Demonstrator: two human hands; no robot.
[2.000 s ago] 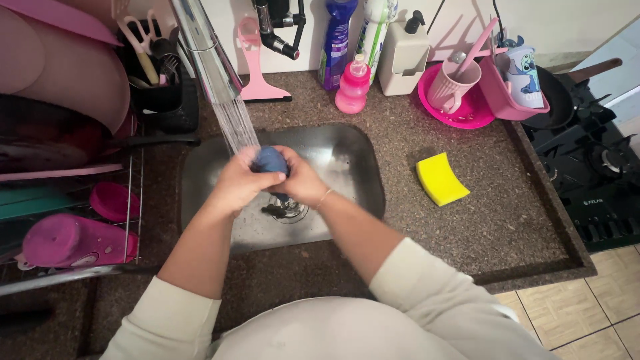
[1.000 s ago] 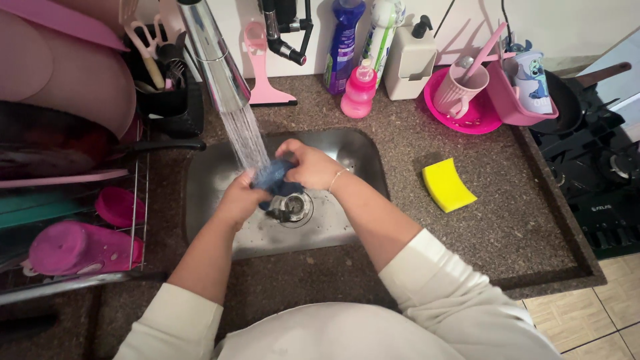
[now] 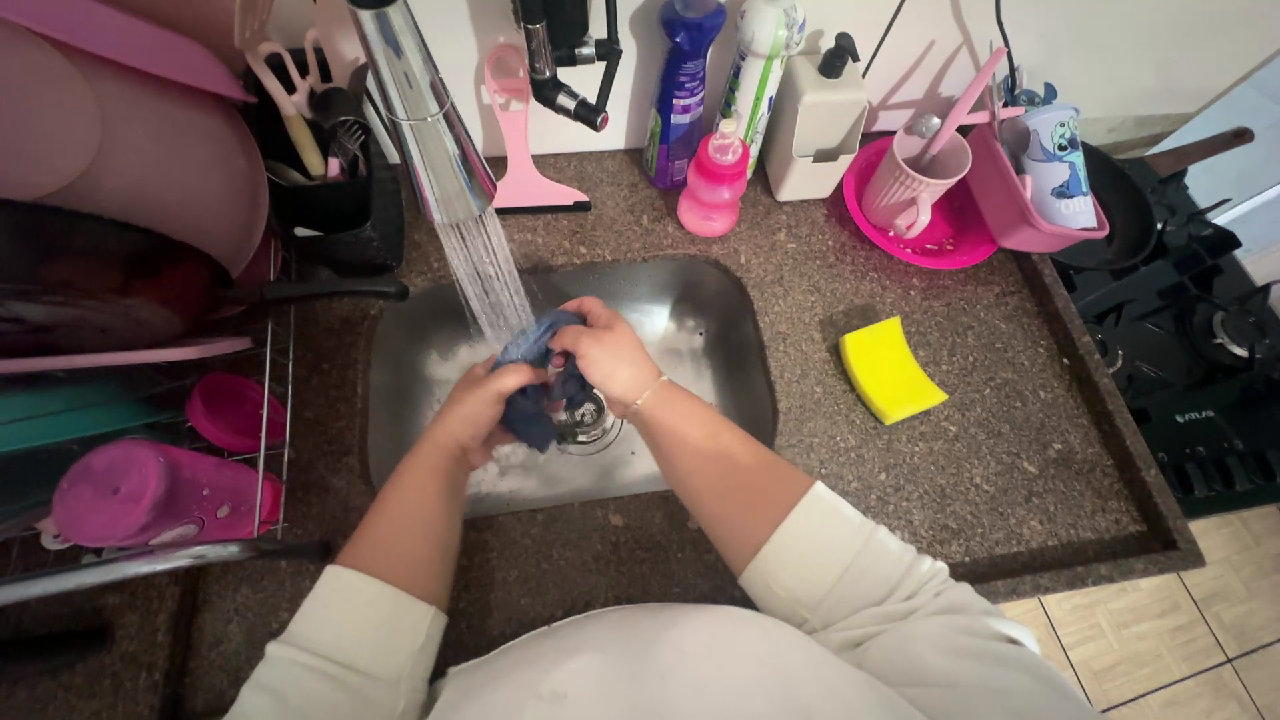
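Water runs from the chrome faucet (image 3: 425, 110) onto a wet dark-blue cloth (image 3: 530, 410), which both hands hold over the stainless steel sink (image 3: 690, 450). My left hand (image 3: 485, 405) grips the cloth's left side, thumb on top, its other fingers partly hidden. My right hand (image 3: 610, 355) pinches the upper right part of it. Beneath the cloth, at its lower right, the drain strainer (image 3: 585, 420) shows in part. A yellow sponge (image 3: 890, 370) lies on the granite counter to the right of the sink.
A dish rack (image 3: 285, 420) with pink dishes and a pan stands left. Behind the sink are a pink squeegee (image 3: 515, 140), a purple bottle (image 3: 683, 95), a pink bottle (image 3: 714, 190) and a soap dispenser (image 3: 815, 125). A pink bowl (image 3: 935, 255) with a mug stands right, near a stove (image 3: 1200, 400).
The cloth was bunched up between both hands two seconds ago; now it hangs more spread out, with a loose end below. Both hands stay on it under the running water.
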